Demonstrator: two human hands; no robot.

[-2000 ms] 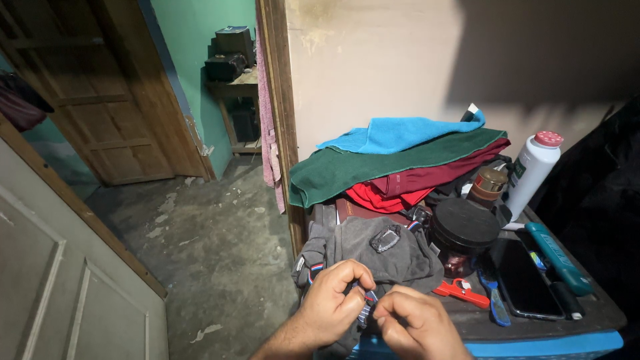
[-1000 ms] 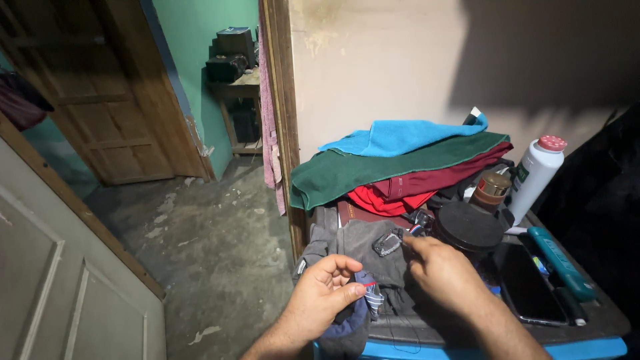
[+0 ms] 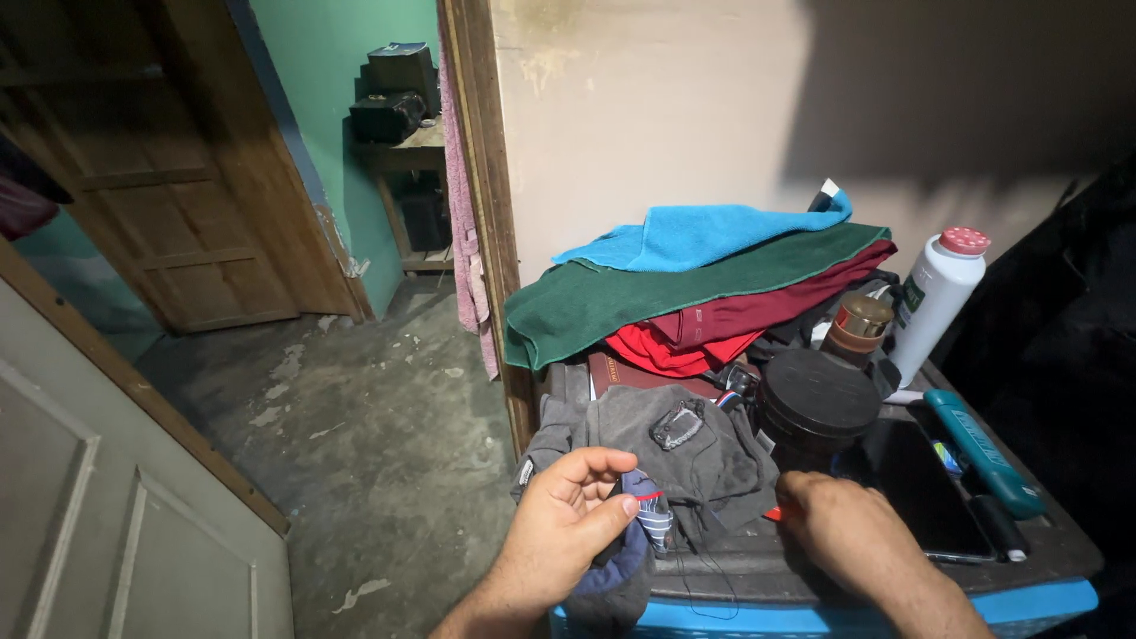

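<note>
My left hand [image 3: 577,524] pinches the edge of a dark grey garment with blue lining [image 3: 619,568] between thumb and fingers, at the front left of the tabletop. A patch of striped fabric and a red strip show beside the thumb. Dark thread [image 3: 710,581] hangs in loops over the table's front edge. My right hand [image 3: 839,524] is lowered to the tabletop right of the cloth, its fingertips at a small red thing [image 3: 773,514] that it mostly covers. A grey fabric item [image 3: 719,453] with a black-edged oval patch [image 3: 678,425] lies behind both hands.
Folded blue [image 3: 701,235], green [image 3: 674,297] and maroon cloths are stacked behind. At right stand a round black-lidded container [image 3: 821,390], a brown-capped jar [image 3: 858,328] and a white bottle [image 3: 941,302]. A smartphone [image 3: 919,488] and a teal tube-shaped case [image 3: 981,453] lie near the right edge.
My right hand was beside my left at the garment, then reached over the grey fabric; now it is lower and further right, over the red thing. My left hand still holds the garment.
</note>
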